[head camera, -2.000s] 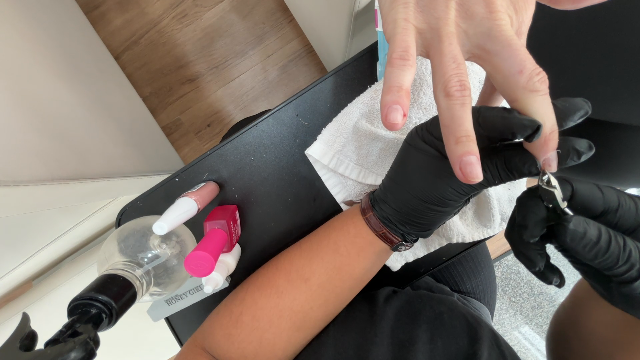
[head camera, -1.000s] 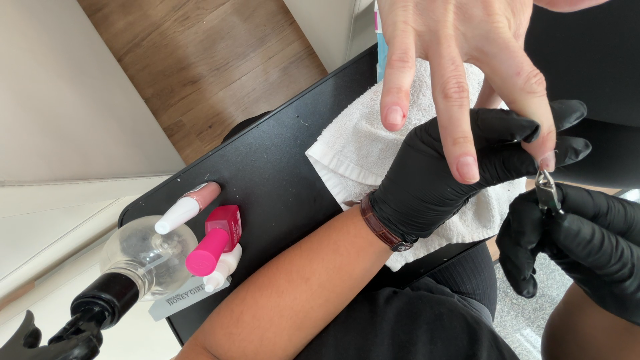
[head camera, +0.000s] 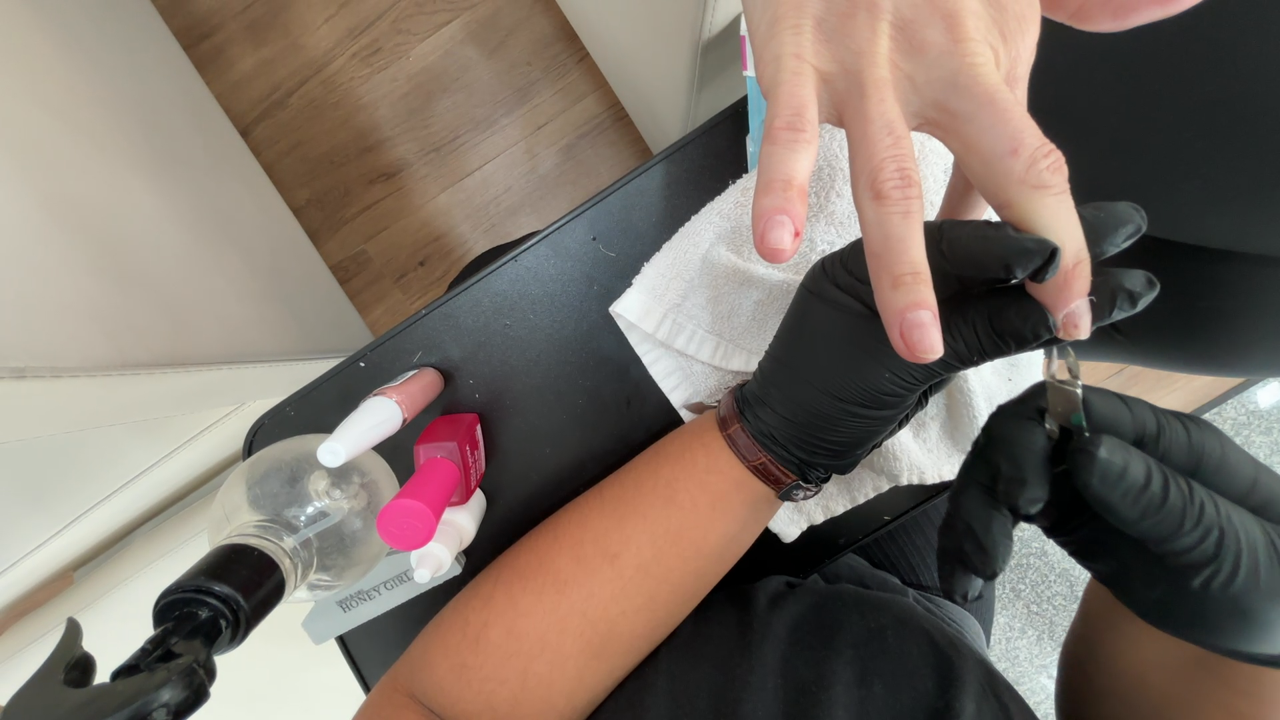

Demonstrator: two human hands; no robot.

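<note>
My left hand [head camera: 850, 345], in a black glove with a brown leather watch strap at the wrist, grips one finger of another person's hand [head camera: 900, 110] near its tip. In my right hand [head camera: 1160, 500], also black-gloved, is a metal cuticle nipper [head camera: 1063, 390]. Its jaws are right at the nail of the held finger, where a thin pale sliver shows at the nail's edge. That person's other fingers point down, spread apart; one has a small red spot beside the nail. A white terry towel [head camera: 690, 300] lies beneath the hands.
At the left of the black table [head camera: 540, 320] are a pink-brown polish bottle with white cap [head camera: 385, 412], a bright pink polish bottle [head camera: 450, 465], a small white bottle [head camera: 450, 535], a clear round pump bottle [head camera: 300, 510] and a grey nail file [head camera: 375, 595].
My right hand and the nipper have shifted slightly at the held fingertip, and the nipper now points more upright than two seconds ago. My left hand has kept its hold.
</note>
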